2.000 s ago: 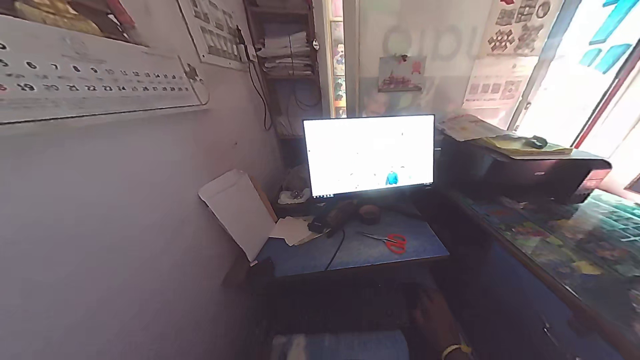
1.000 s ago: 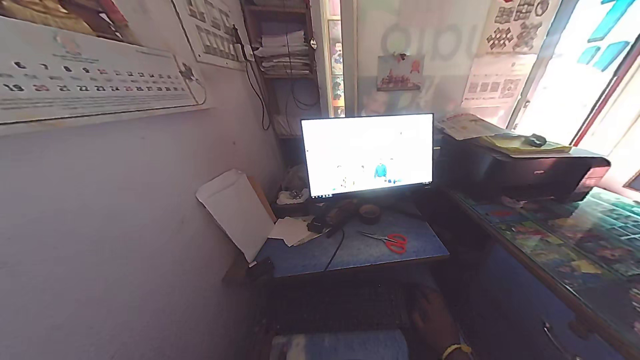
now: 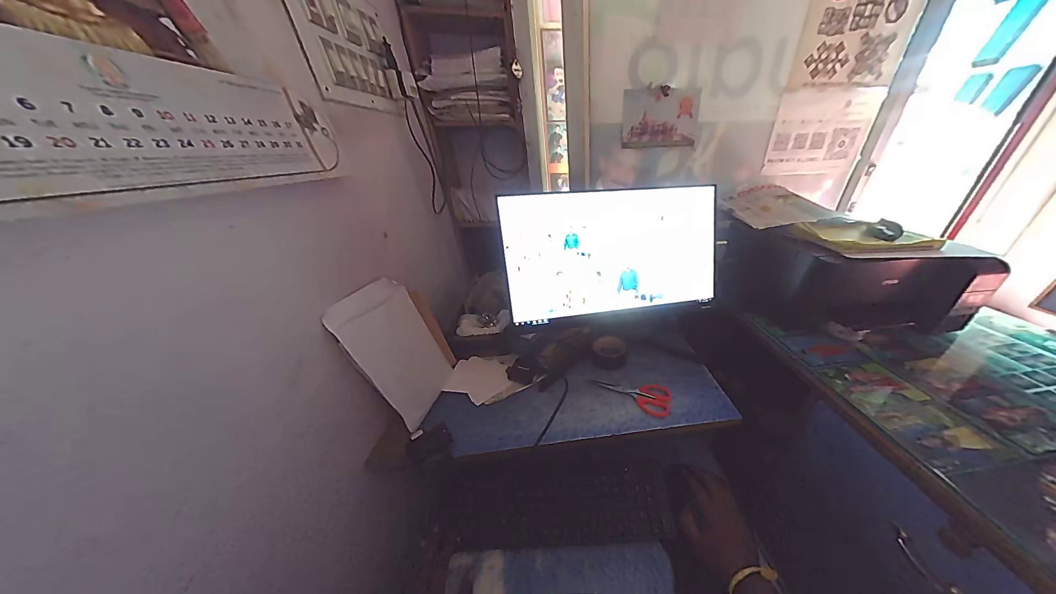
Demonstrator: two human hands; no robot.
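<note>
My right hand [image 3: 711, 516], with a yellow bangle at the wrist, rests over a dark computer mouse [image 3: 681, 487] on the shaded lower shelf. To its left lies a black keyboard [image 3: 561, 501]. At the keyboard's left end a dim shape [image 3: 436, 540] may be my left hand, too dark to make out. Above, on the blue desktop [image 3: 594, 417], are red-handled scissors [image 3: 652, 399], a roll of dark tape [image 3: 610, 351] and a black cable. A lit monitor [image 3: 609, 254] stands behind them, showing small figures on white.
White papers [image 3: 388, 346] lean on the left wall beside the desk. A black printer [image 3: 891, 280] with papers on top stands on the glass-topped counter [image 3: 924, 412] at right. Shelves [image 3: 470, 124] with stacked papers rise behind. A calendar [image 3: 140, 124] hangs on the left wall.
The small figures on the monitor have changed place, and more than one blue-clad figure now shows. My right hand stays at the mouse.
</note>
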